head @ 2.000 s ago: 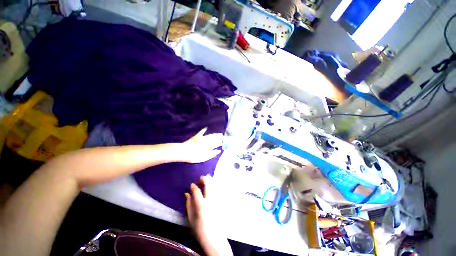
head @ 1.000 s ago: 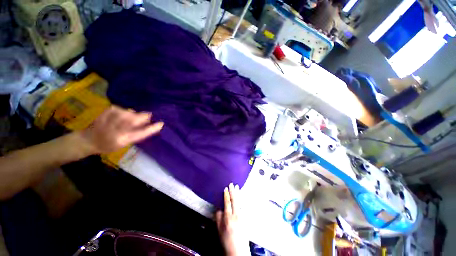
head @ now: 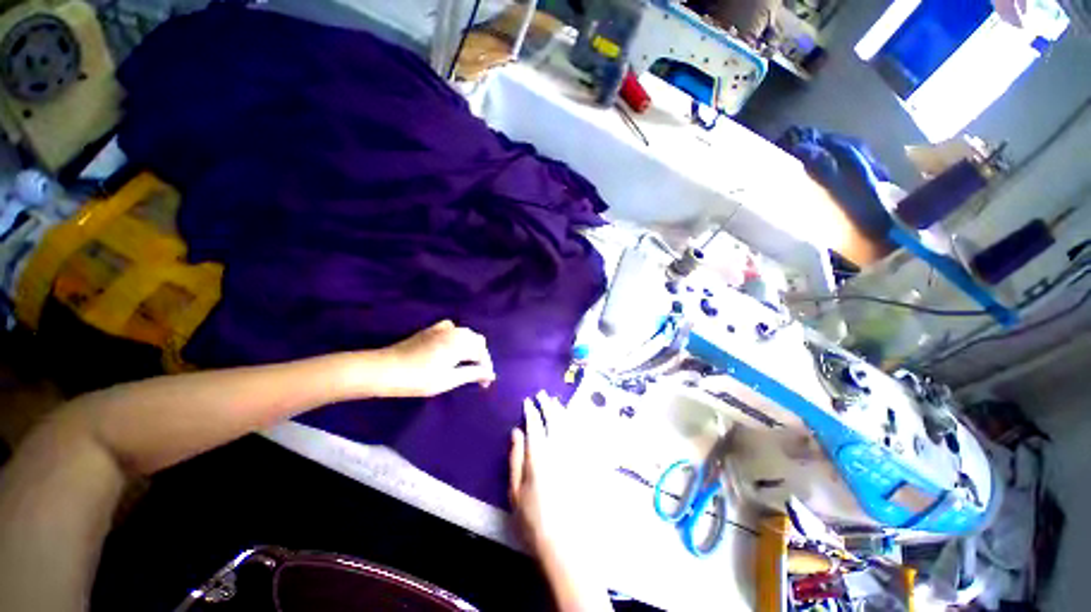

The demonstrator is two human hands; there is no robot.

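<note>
A large gathered heap of dark purple fabric [head: 359,191] covers the table left of the sewing machine [head: 790,383]. Its right edge reaches the needle area [head: 577,365]. My left hand [head: 440,359] is on the fabric left of the needle, fingers curled; whether it pinches the cloth cannot be told. My right hand [head: 536,460] lies at the fabric's right edge, just below the needle area, fingers extended, partly overexposed. The fabric under the presser foot is hard to make out.
Blue-handled scissors [head: 692,507] lie right of my right hand, with a yellow-edged tray [head: 773,562] beyond. A yellow parcel [head: 132,275] is at left. Purple cones [head: 945,191] stand upper right. A second machine [head: 706,60] is behind.
My left hand has moved right, from near the yellow parcel to the fabric by the needle. My right hand stays at the fabric edge. The camera view has shifted.
</note>
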